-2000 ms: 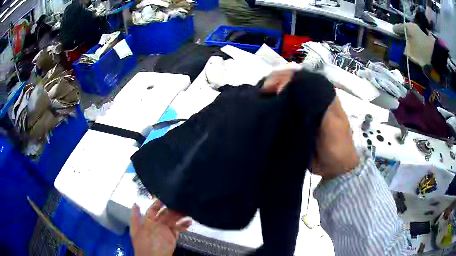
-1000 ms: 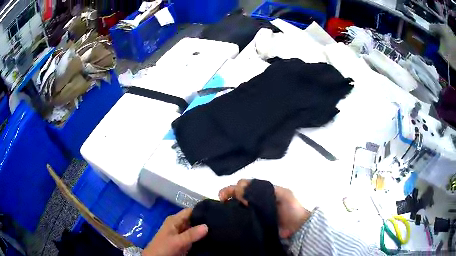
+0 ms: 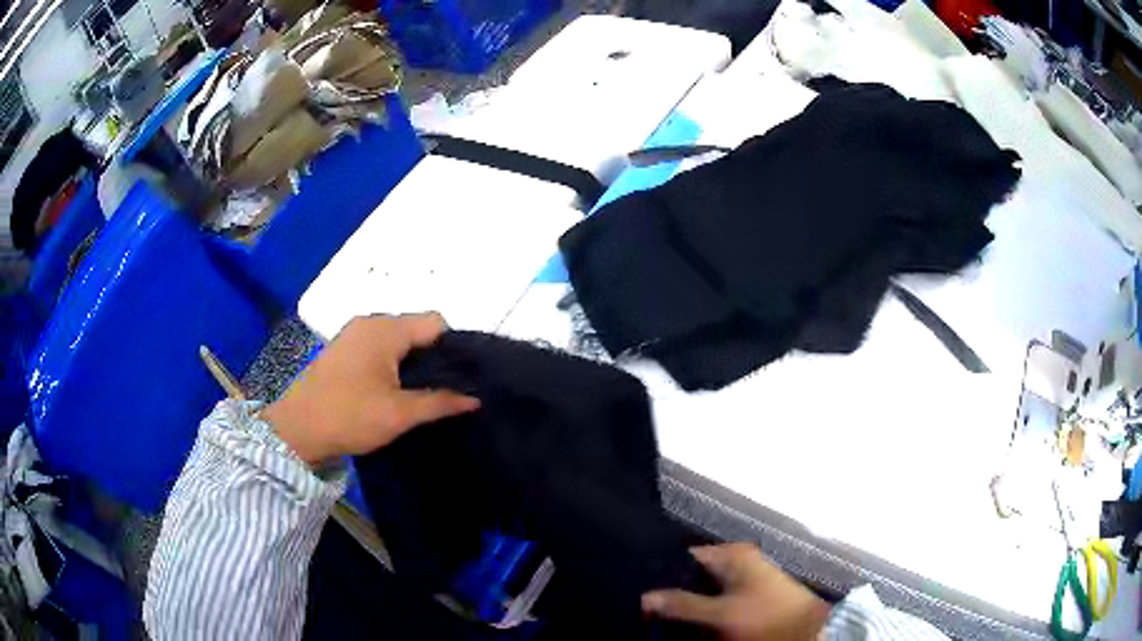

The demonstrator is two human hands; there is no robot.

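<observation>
A black garment panel [image 3: 539, 438] hangs between my two hands at the table's front edge. My left hand [image 3: 376, 391] grips its upper left corner between thumb and fingers. My right hand [image 3: 739, 594] pinches its lower right part near the bottom of the picture. Another black panel [image 3: 789, 225] lies flat, slightly rumpled, on the white table [image 3: 827, 463], with a frayed lower left edge. A narrow dark strip [image 3: 942, 331] lies to the right, partly hidden beneath that panel.
Scissors with green and yellow handles [image 3: 1085, 589] lie at the lower right. Small scraps and a pale phone-like rectangle [image 3: 1039, 398] are above them. Blue bins [image 3: 138, 351] stand at the left, one with tan cloth [image 3: 269, 113]. A black strap [image 3: 507, 163] crosses the white surface.
The view has shifted left and down. My hands, together on the bunched black cloth a second ago, have moved apart and spread it. The other panel stays on the table, where it was laid down earlier.
</observation>
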